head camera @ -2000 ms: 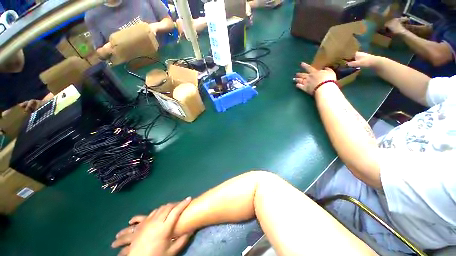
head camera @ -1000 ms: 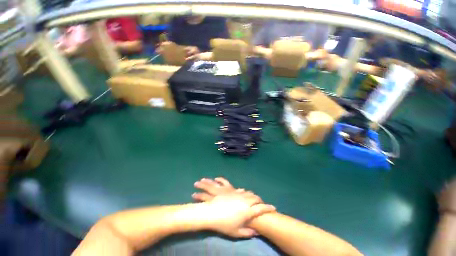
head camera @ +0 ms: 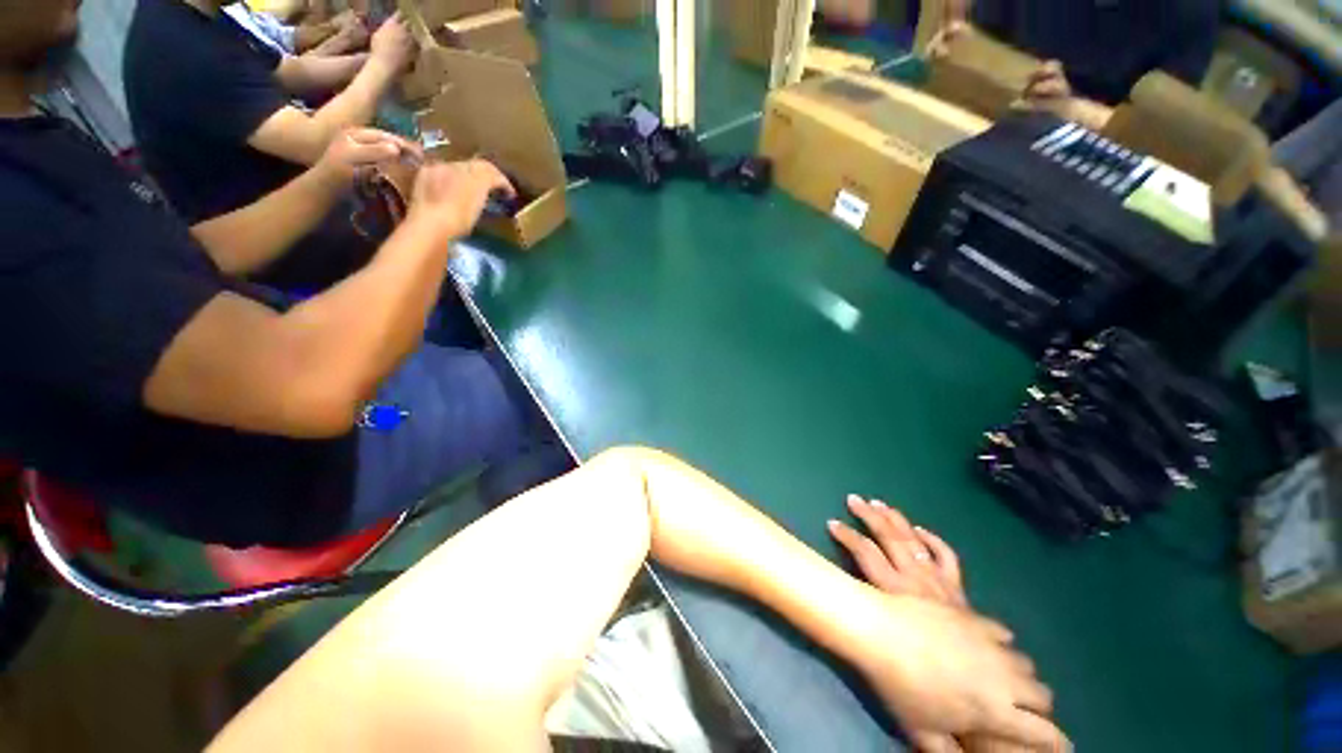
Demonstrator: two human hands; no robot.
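My left hand (head camera: 957,669) lies across my right wrist near the bottom edge, its fingers loosely bent and partly blurred, with no object in it. My right hand (head camera: 905,559) rests on the green bench, fingers spread, a ring on one finger; it holds nothing and its wrist is covered by my left hand. A cable bundle pile (head camera: 1096,434) of black leads with shiny tips lies beyond my hands to the right, touching neither.
A black device carton (head camera: 1016,243) with papers on top stands behind the cables, beside a brown carton (head camera: 868,147). A black heap (head camera: 633,143) lies at the back. An open carton (head camera: 1295,559) is at right. A seated person at left works on a mailer box (head camera: 493,125).
The view has swung left, bringing the person at left into the picture. The blue parts bin has nearly left the view at right. My hands stay crossed, my left over my right wrist.
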